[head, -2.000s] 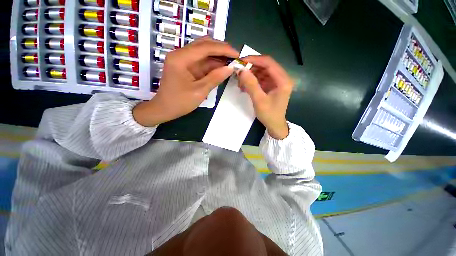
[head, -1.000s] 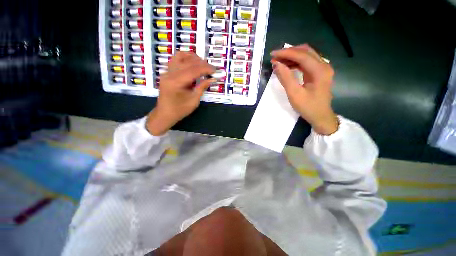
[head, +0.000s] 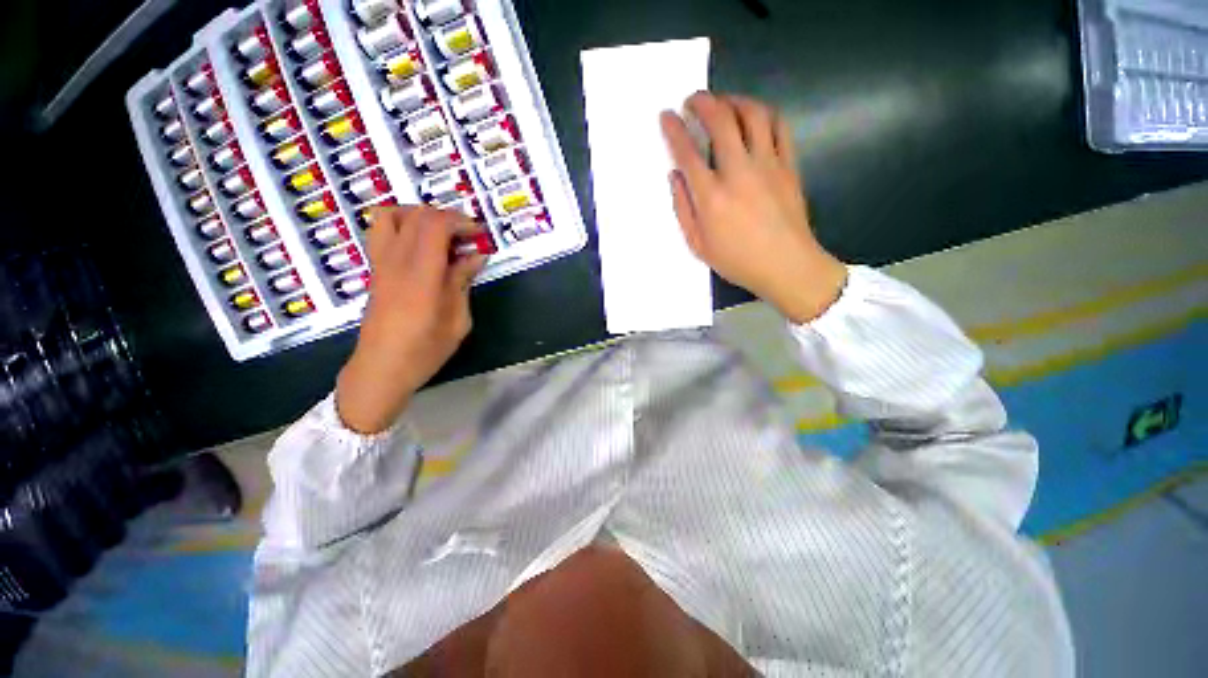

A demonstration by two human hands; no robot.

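Note:
A white moulded tray (head: 570,232) at the left holds columns of small cylinders with white, yellow and red parts. My left hand (head: 413,298) is over the tray's near right corner, its thumb and fingers closed around a red-ended cylinder (head: 477,244) at the bottom row. My palm side is hidden. A plain white sheet (head: 649,252) lies flat right of the tray. My right hand (head: 749,199) rests palm down on the sheet's upper right part, fingers slightly apart. Nothing shows clearly in it.
Part of a second white tray (head: 1153,80) with empty slots is at the upper right edge. The dark bench top (head: 927,172) lies under everything. Stacked dark shiny items (head: 60,437) stand at the left. The floor with yellow lines and a green sign (head: 1153,421) shows beyond the bench's near edge.
My left hand has lowered onto the tray's bottom row cylinder. My right hand has opened and flattened onto the sheet. The view has turned, so the tray looks tilted and the sheet straighter.

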